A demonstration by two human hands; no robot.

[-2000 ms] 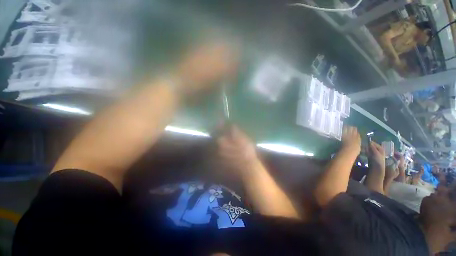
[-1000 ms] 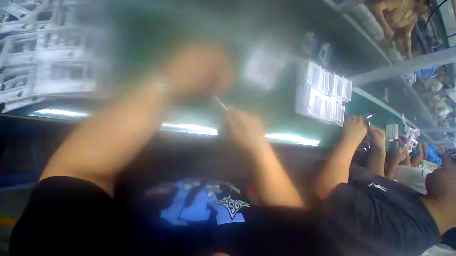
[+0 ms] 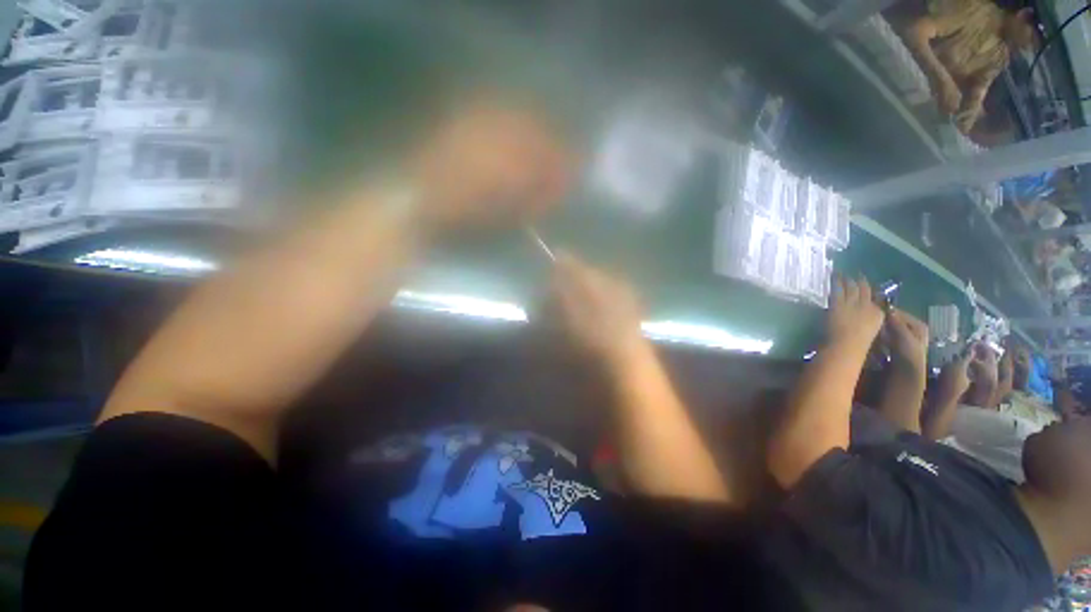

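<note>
My left hand [image 3: 497,161] is a strong blur above the green bench, and its fingers and anything in it cannot be made out. My right hand [image 3: 598,305] is lower and to the right, near the bench's front edge, closed around the lower end of a slim metal tool. The thin bright line of the tool [image 3: 541,243] slants up and left from my right fist towards my left hand. A pale, blurred housing [image 3: 646,161] lies on the bench to the right of my left hand.
Stacked white housings [image 3: 168,173] stand at the left. More housings [image 3: 784,227] stand in rows at the right. A neighbour's hands [image 3: 855,313] work beyond them, with more workers further along. A person [image 3: 969,54] sits across the bench. A bright strip [image 3: 706,337] runs along the front edge.
Since the oldest frame, my right hand has moved slightly up and right, and the metal line has changed its slant. My left hand stays blurred in about the same place.
</note>
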